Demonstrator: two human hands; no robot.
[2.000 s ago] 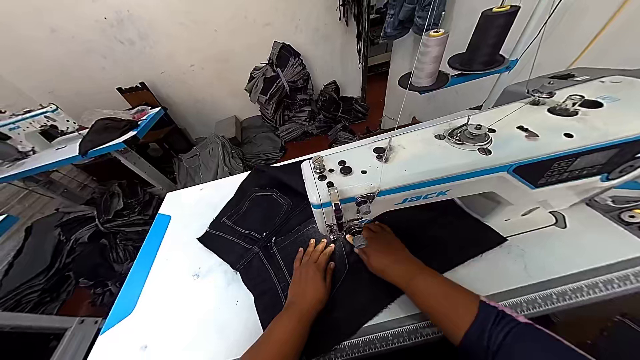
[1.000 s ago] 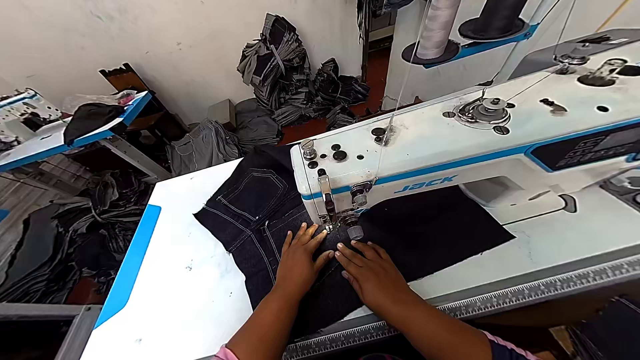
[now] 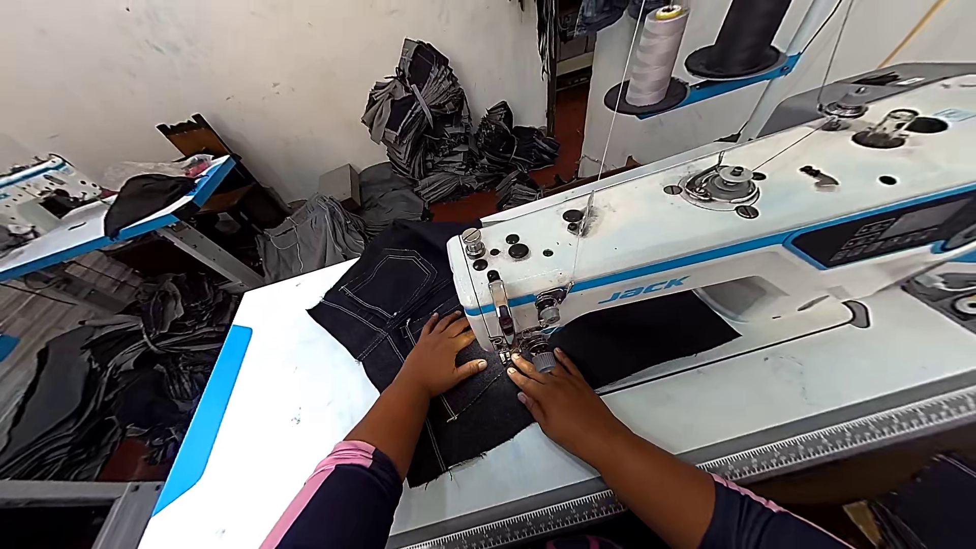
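Dark denim trouser panels (image 3: 488,442) with pale topstitching and a stitched back pocket (image 3: 393,282) lie across the white bed of a Jack sewing machine (image 3: 717,221). My left hand (image 3: 442,358) rests flat on the denim, left of the presser foot (image 3: 505,355), with fingers spread and thumb toward the foot. On the right, close against the foot, my right hand (image 3: 560,393) presses on the cloth, its fingertips partly behind a grey knob. Dark fabric (image 3: 648,339) extends under the machine arm. The needle tip is too small to make out.
A grey thread cone (image 3: 657,61) and a black cone (image 3: 747,38) stand behind the machine. A ruler strip (image 3: 839,438) runs along the front table edge. Fabric bundles (image 3: 427,114) lie by the wall, with more cloth piles (image 3: 114,366) at left. Another sewing table (image 3: 99,229) stands at upper left.
My left hand has moved up the cloth beside the machine head. My right hand was further below the foot one second ago and is now close against it. The denim has turned slightly.
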